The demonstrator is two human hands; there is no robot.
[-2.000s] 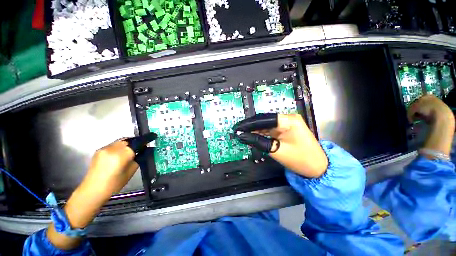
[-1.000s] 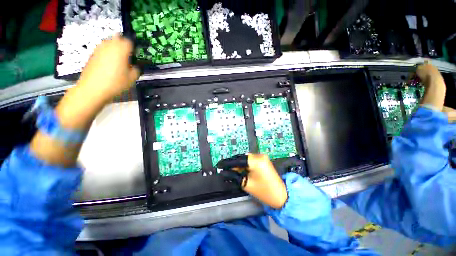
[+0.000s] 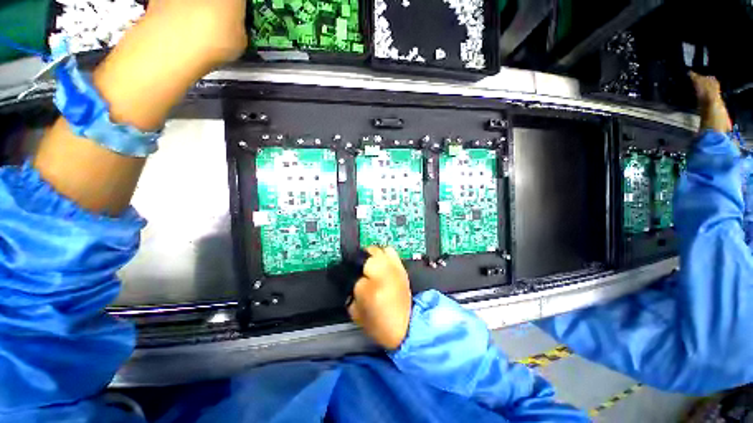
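Note:
Three green circuit boards sit in a black pallet: a left board (image 3: 299, 211), a middle board (image 3: 391, 198) and a right board (image 3: 468, 198). White connectors show at their left edges. Green blocks show at the top edges of the middle and right boards. My left hand (image 3: 194, 33) reaches over the left side of the bin with green terminal blocks (image 3: 310, 23); its fingertips are hidden. My right hand (image 3: 381, 293) is over the pallet's front edge at the middle board's lower left corner, fingers curled; what it holds cannot be seen.
A bin of larger white connectors (image 3: 97, 23) is at the back left, and one of small white connectors (image 3: 475, 33) at the back centre. The metal conveyor rail (image 3: 570, 299) runs in front. Another pallet (image 3: 618, 206) is at the right, near another person's hand (image 3: 708, 97).
My left hand has moved from the pallet up to the bins. My right hand has moved down from the middle board to the pallet's front. The neighbour's hand has lifted off their pallet.

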